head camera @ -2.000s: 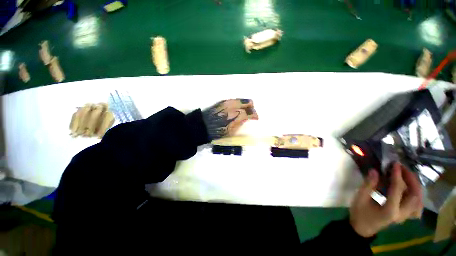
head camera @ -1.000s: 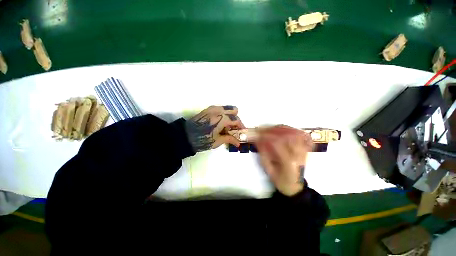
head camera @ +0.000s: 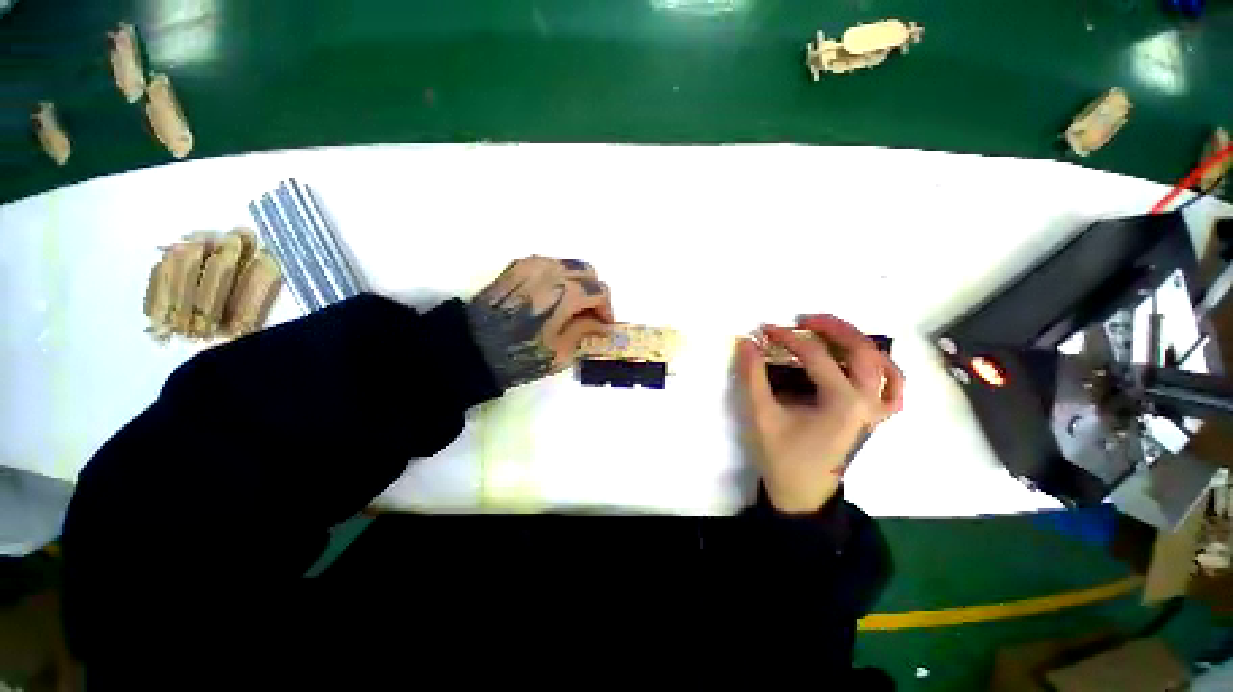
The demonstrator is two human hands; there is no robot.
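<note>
The jig's black block [head camera: 623, 373] lies near the middle of the white table, with a tan part [head camera: 636, 342] along its far side. My left hand [head camera: 544, 319] has its fingertips on the left end of this tan part. My right hand [head camera: 819, 400] is over the jig's right block, with curled fingers on a second tan part [head camera: 780, 349], which it mostly covers. Whether a small piece is at the right fingertips cannot be seen.
A pile of tan parts [head camera: 211, 285] and silver strips [head camera: 308, 246] lie at the left. A black feeder [head camera: 1068, 365] with a red light stands at the right. The green belt [head camera: 541, 81] behind carries tan parts. Open boxes [head camera: 1109, 668] are at the lower right.
My right hand went from the feeder to the jig's middle, then right to its right end. My left hand stays at the jig's left end. The view has shifted.
</note>
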